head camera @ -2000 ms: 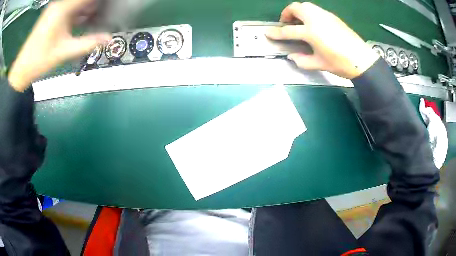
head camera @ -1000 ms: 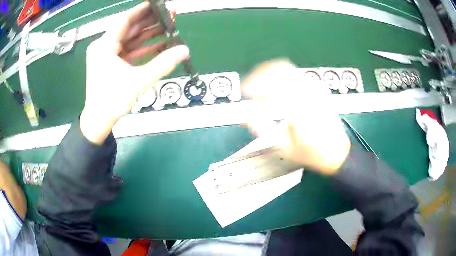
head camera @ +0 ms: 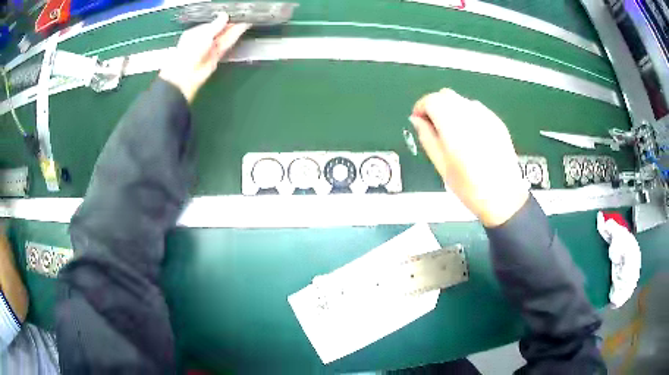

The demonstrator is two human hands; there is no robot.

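A silver four-cavity housing [head camera: 321, 173] lies on the green belt, cavities up, with a black dotted disc in its third cavity. My left hand [head camera: 202, 53] reaches to the far upper left, its fingers on the near edge of a blurred silver oblong piece [head camera: 268, 12]. My right hand [head camera: 469, 157] is right of the housing, above the belt, fingertips pinched. A tiny pale part [head camera: 410, 142] shows just under them; the grip itself is unclear. A grey-tan flat plate [head camera: 440, 271] lies slanted on a white paper sheet [head camera: 352, 333], its right end past the paper.
A white-silver guide strip [head camera: 315, 210] crosses the surface. More housings lie on the right [head camera: 588, 170] and left [head camera: 48, 258]. A metal bracket [head camera: 645, 157] and a white bundle with red edge [head camera: 623, 264] are far right. Another person's arm [head camera: 11, 275] is at the left edge.
The view has shifted. My left hand has moved with the silver piece to the far upper left. My right hand has left the plate on the paper and moved up over the belt.
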